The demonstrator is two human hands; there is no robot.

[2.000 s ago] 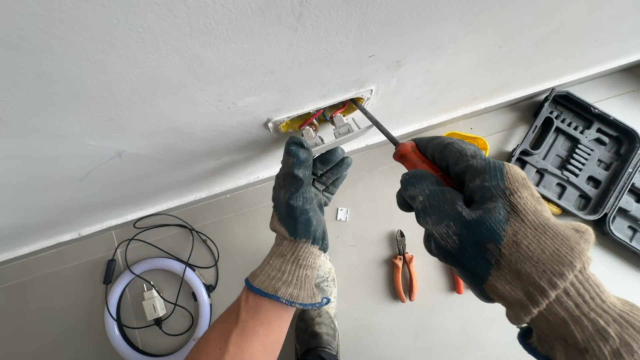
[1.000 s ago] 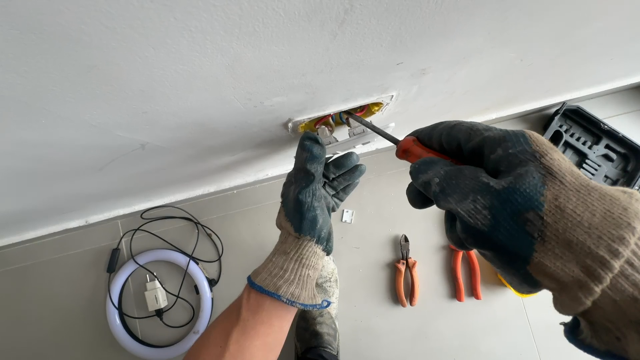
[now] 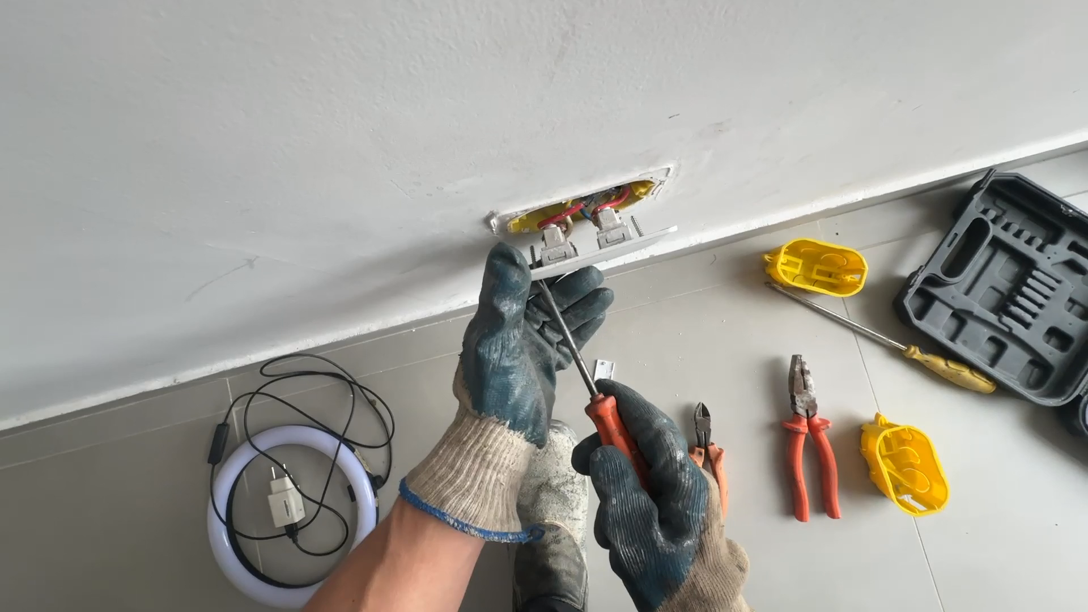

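Observation:
My gloved left hand (image 3: 523, 340) holds a white socket plate (image 3: 603, 253) from below by its left end. The plate hangs out of the wall, with two grey socket modules on its back and screws standing up at both ends. Red and blue wires run from the modules into a yellow wall box (image 3: 544, 217) recessed in the wall. My gloved right hand (image 3: 659, 493) grips the orange handle of a screwdriver (image 3: 605, 416). Its shaft points up at the plate's left end, in front of my left palm; whether the tip touches a screw cannot be told.
On the tiled floor lie diagonal cutters (image 3: 703, 425), combination pliers (image 3: 799, 425), two yellow electrical boxes (image 3: 816, 265), a yellow-handled screwdriver (image 3: 948, 367), an open black tool case (image 3: 1003, 297) and a small metal plate (image 3: 603, 369). A ring light (image 3: 223, 518) with cable and plug lies left.
My right hand has moved down and left, bringing the screwdriver from the wall box opening to below the plate's left end. The plate now faces down, farther out from the opening.

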